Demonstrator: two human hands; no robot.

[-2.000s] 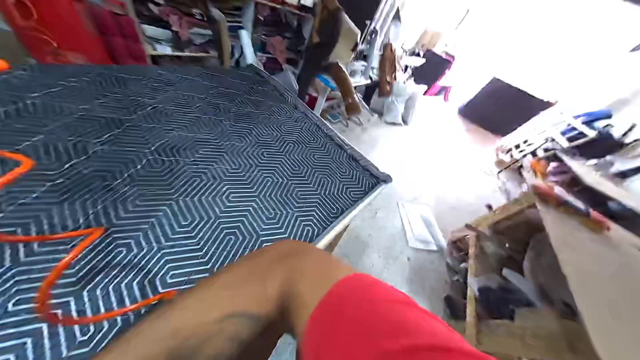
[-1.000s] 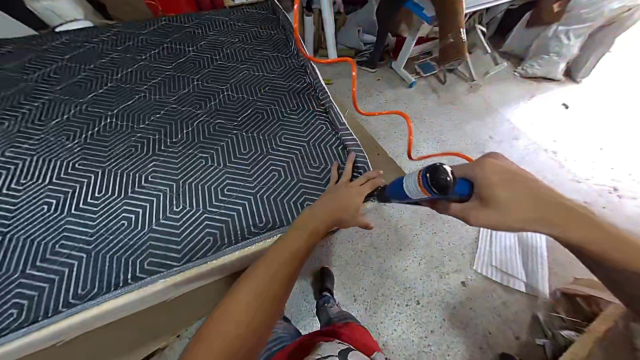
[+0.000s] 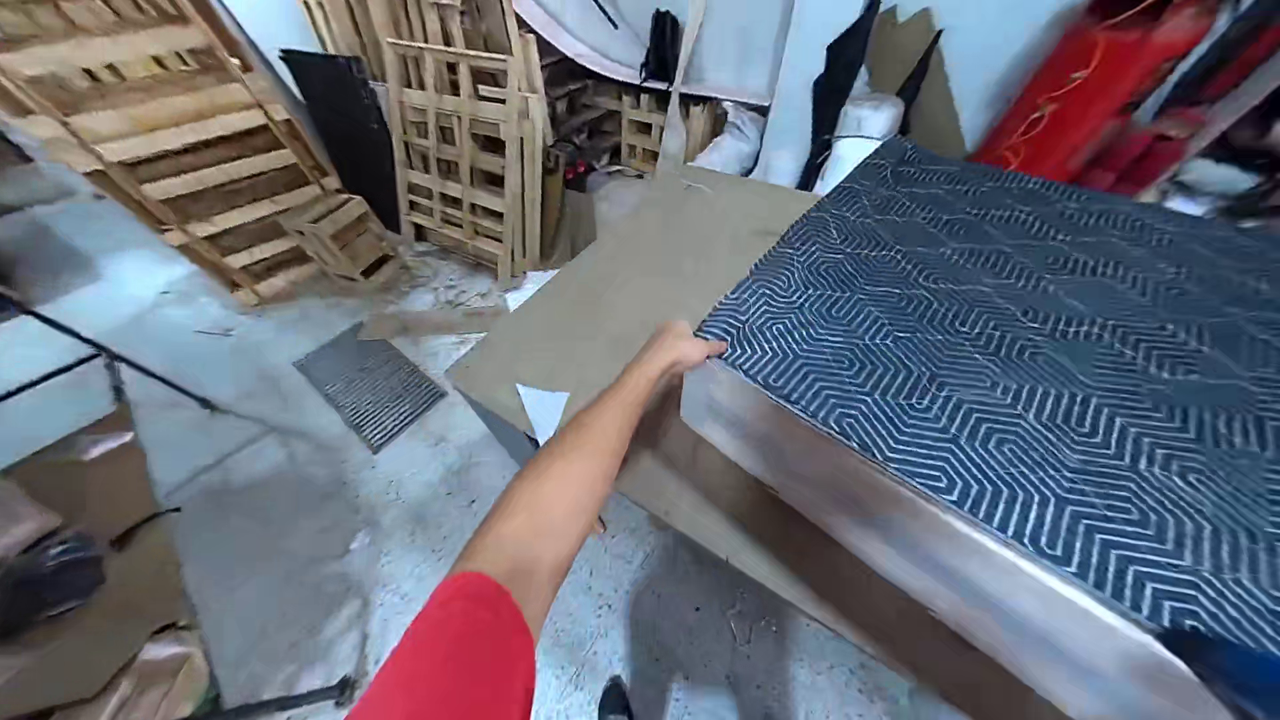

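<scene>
Dark patterned quilted fabric (image 3: 960,340) with pale geometric lines covers the top of a box-like bed base or mattress, whose pale side (image 3: 860,460) faces me. My left hand (image 3: 685,348) reaches out to the near-left corner and grips the fabric edge there, the thumb on top and the other fingers hidden. My right hand is out of view. A blurred dark blue object (image 3: 1225,670), possibly the blue tool, shows at the lower right edge. Beneath the covered piece is a brown board-topped base (image 3: 640,270) that juts out to the left.
Wooden pallets and slatted frames (image 3: 455,150) lean at the back left. A grey ribbed mat (image 3: 370,385) lies on the concrete floor, with cardboard (image 3: 130,560) at the lower left. Red rolled material (image 3: 1090,90) stands behind the fabric.
The view has swung far to the left. My left hand, earlier spread on the fabric beside the blue tool, now grips a corner. My right hand, which held that tool, has left view.
</scene>
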